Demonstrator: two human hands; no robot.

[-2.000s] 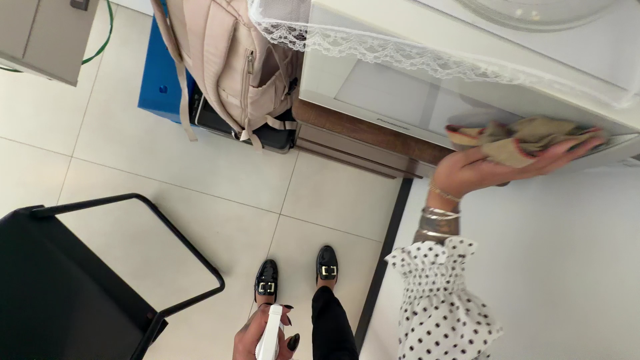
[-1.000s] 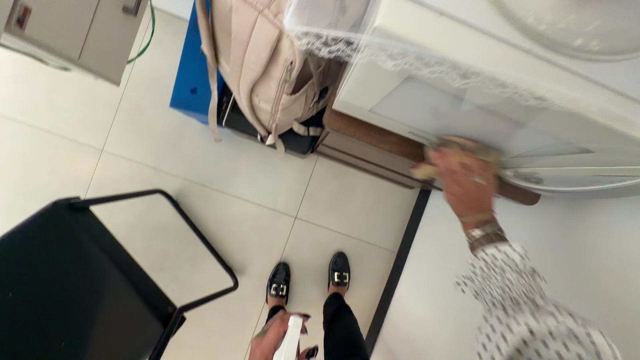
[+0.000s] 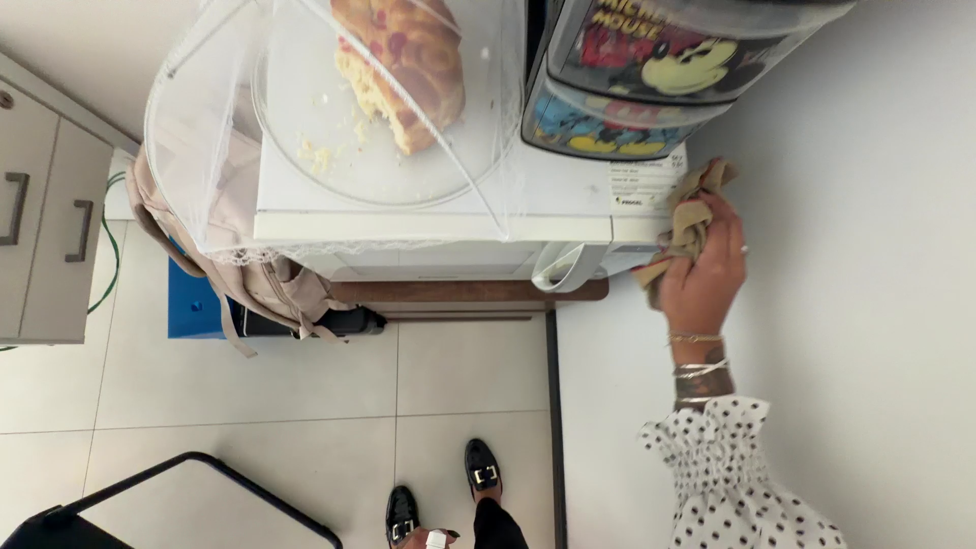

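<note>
My right hand (image 3: 705, 267) grips a crumpled tan cloth (image 3: 690, 221) against the right side edge of a white microwave oven (image 3: 435, 227). The oven's curved door handle (image 3: 568, 267) lies just left of the cloth. At the bottom edge my left hand (image 3: 427, 538) is closed around a white object (image 3: 437, 539), perhaps a spray bottle's top; most of it is cut off by the frame. On the oven top, a mesh food cover (image 3: 206, 160) with lace trim stands over a bread loaf (image 3: 412, 76) on a round clear plate (image 3: 305, 179).
A plastic drawer unit (image 3: 610, 126) with cartoon pictures stands on the oven. Beneath the oven is a brown wooden shelf (image 3: 473, 291). To the left are a beige backpack (image 3: 267, 293), a blue box (image 3: 191, 305) and grey cabinets (image 3: 53, 213). A black metal frame (image 3: 259, 496) stands on the tiled floor.
My right hand and the cloth have moved from the oven's front to its right side edge. The view has shifted, showing the bread and drawer unit. My left hand stays low with the white object.
</note>
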